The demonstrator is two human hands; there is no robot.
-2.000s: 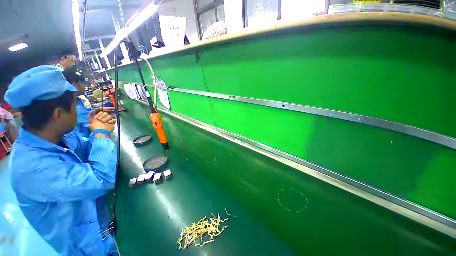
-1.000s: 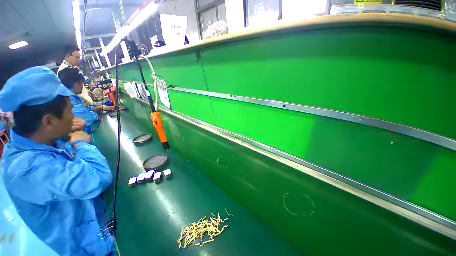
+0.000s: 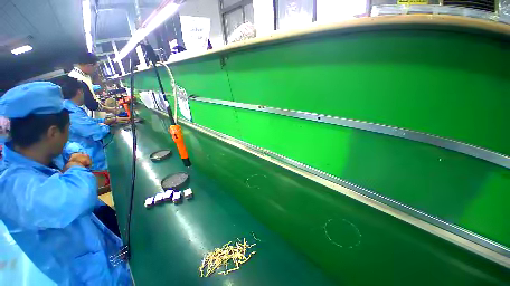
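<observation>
A loose, tangled pile of thin yellowish strips (image 3: 227, 258) lies on the dark-green bench (image 3: 184, 240) nearest in front of me, at the lower middle. Farther up the bench, a short row of small white and dark blocks (image 3: 168, 197) sits beside a dark round dish (image 3: 175, 180). A second dark round dish (image 3: 160, 155) lies beyond it. Neither my left hand nor my right hand is in view.
A neighbour in a blue smock and cap (image 3: 47, 190) sits at the left edge of the bench, with more people beyond. An orange electric screwdriver (image 3: 180, 145) hangs over the bench on a dark cord. A green panel with a metal rail (image 3: 335, 120) runs along the right.
The neighbour has shifted left, turned away from the bench and lowered the hands from near the face. People farther back show more fully. The strips, blocks and dishes have not moved.
</observation>
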